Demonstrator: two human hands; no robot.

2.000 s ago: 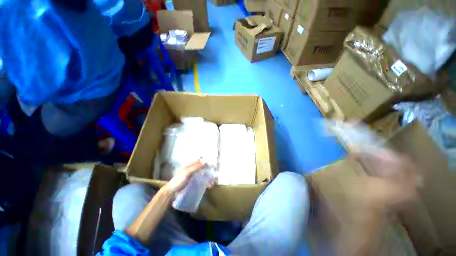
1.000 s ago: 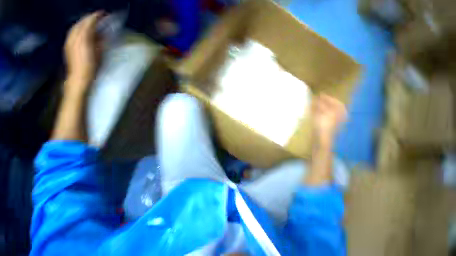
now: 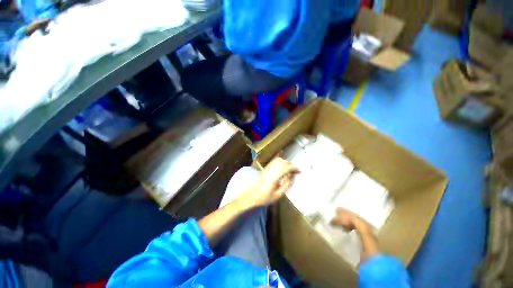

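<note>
The packing carton (image 3: 419,163) stands open between my knees, with stacked white bagged goods (image 3: 323,174) in two rows inside. My left hand (image 3: 275,181) is bare, with curled fingers over the carton's left edge; whether it holds anything is not clear. My right hand (image 3: 350,220) is inside the carton, its fingers on the white goods near the front; its grip is blurred. The side carton (image 3: 211,183) stands open at the left against the packing carton's corner, filled with clear-white bags (image 3: 197,154).
A green-topped workbench (image 3: 107,73) with heaped white goods (image 3: 95,34) runs along the upper left. A person in blue (image 3: 275,34) sits on a blue stool (image 3: 267,112) beyond the cartons. Other cartons (image 3: 469,93) stand on the blue floor at the right and back.
The view has swung left, bringing the workbench into sight. My left hand has moved from the side carton to the packing carton's edge. My right hand has gone from the carton's right side into it.
</note>
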